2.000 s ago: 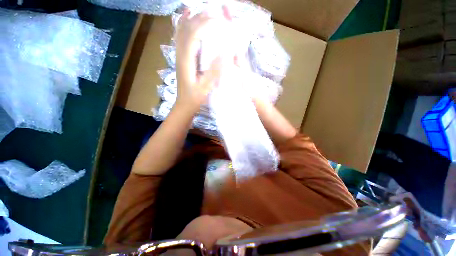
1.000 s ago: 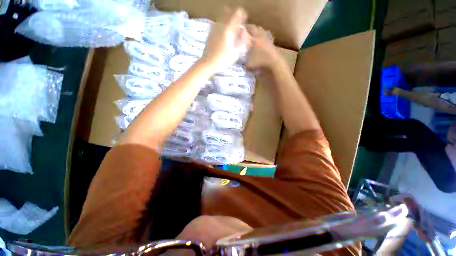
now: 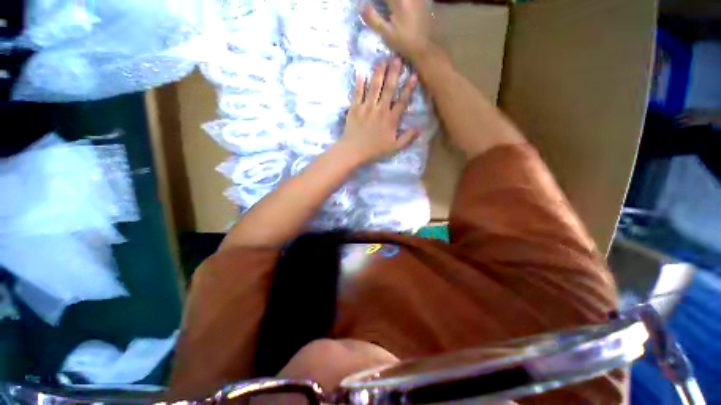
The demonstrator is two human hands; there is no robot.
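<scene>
Bagged cables [image 3: 261, 170], white coils in clear bags, lie in rows in the open carton [image 3: 581, 103]. My left hand [image 3: 378, 115] lies flat, palm down and fingers spread, on the bags of the right-hand row. My right hand [image 3: 403, 28] is just beyond it near the top edge of the view, fingers apart, at the right side of the rows. I see nothing held in either hand. The upper ends of the rows are cut off or washed out by glare.
Empty bubble bags [image 3: 59, 213] lie on the green bench [image 3: 146, 273] at the left. More bubble bags [image 3: 118, 59] lie at the upper left, by the carton's edge. A loose bag [image 3: 122, 360] is at the lower left. A person's dark-clothed part shows at the right edge.
The long white bag seen earlier in my hands is no longer in them. My left hand has moved down onto the right-hand row and spread flat. My hands, together before, are now apart.
</scene>
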